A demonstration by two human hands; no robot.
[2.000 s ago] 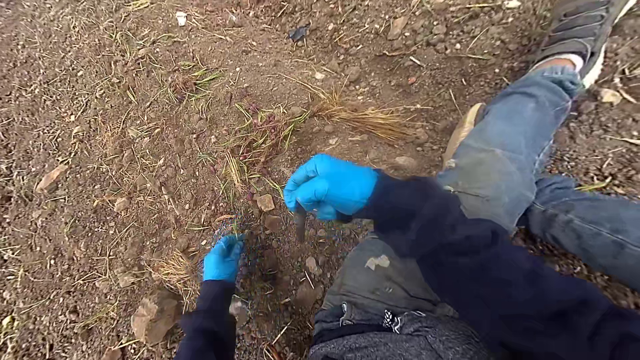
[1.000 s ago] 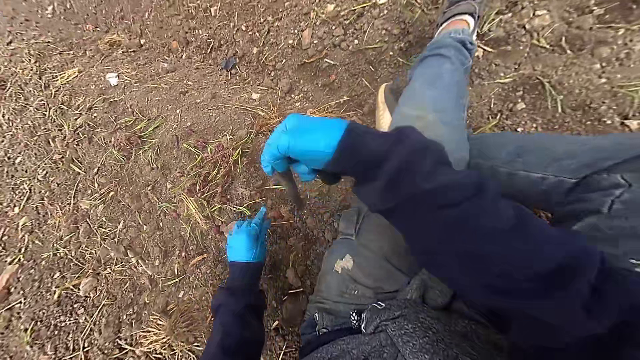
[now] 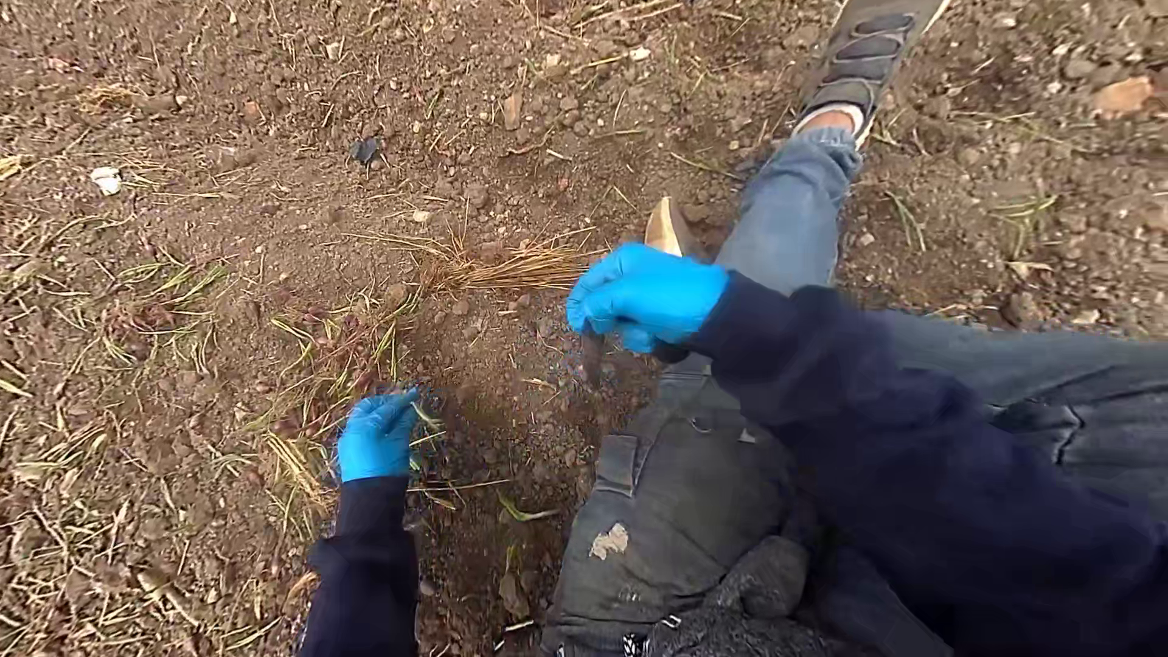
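Note:
My left hand (image 3: 377,438), in a blue glove, is low over the soil with thumb and forefinger pinched on a small green plant sprig (image 3: 425,416). Up and to the right, my right hand (image 3: 646,297), also gloved in blue, grips a dark, narrow tool (image 3: 591,359) that points down; its kind cannot be told, and its upper part is hidden in the fingers. Loose green weeds with reddish roots (image 3: 342,351) lie on the ground above my left hand. A bundle of dry straw-coloured stalks (image 3: 516,267) lies just left of my right hand.
My bent leg in dark trousers (image 3: 675,520) borders the dug soil on the right. A leg in blue jeans (image 3: 785,219) stretches to a shoe (image 3: 862,59) at the top. A white scrap (image 3: 107,180) and a dark scrap (image 3: 365,151) lie at the upper left.
My left hand's forefinger, extended a second ago, is now drawn against the thumb with a green sprig at the tips. My right hand still holds the dark tool. The view has shifted.

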